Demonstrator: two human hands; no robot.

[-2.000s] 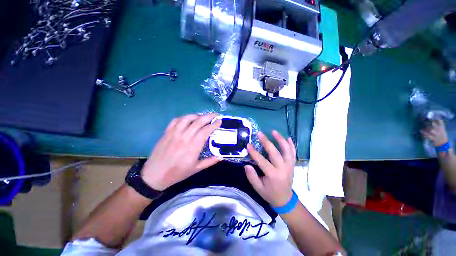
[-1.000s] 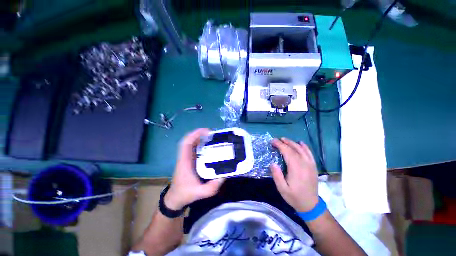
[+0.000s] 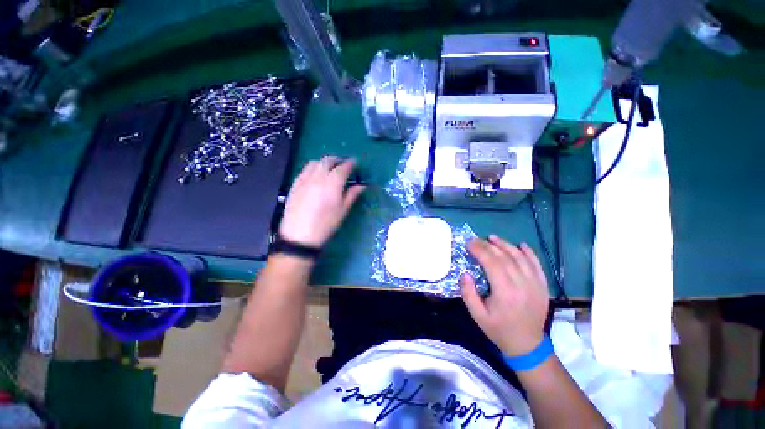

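Observation:
The white housing (image 3: 418, 249) lies glossy white side up on a clear plastic bag (image 3: 445, 283) at the bench's front edge. My right hand (image 3: 512, 289) lies flat at the bag's right edge, fingers apart, fingertips touching the film. My left hand (image 3: 321, 201) is off the housing, up and to its left, over the spot beside the parts tray where the loose wire leads lay. A small dark end shows by its fingertips. The hand hides most of what is under it, so I cannot tell whether it grips a wire.
A heap of wire leads (image 3: 235, 121) lies on a black parts tray (image 3: 214, 201), beside another tray (image 3: 109, 188). Behind the housing stand the FUMA screw feeder (image 3: 495, 113), green box (image 3: 579, 80) and bagged housings (image 3: 396, 99). An electric screwdriver (image 3: 650, 33) hangs upper right. A blue-purple bin (image 3: 143, 323) is lower left.
The housing has been turned from black inside up to white side up and set on the film. My left hand has let it go and moved up and left. My right hand stays by the film.

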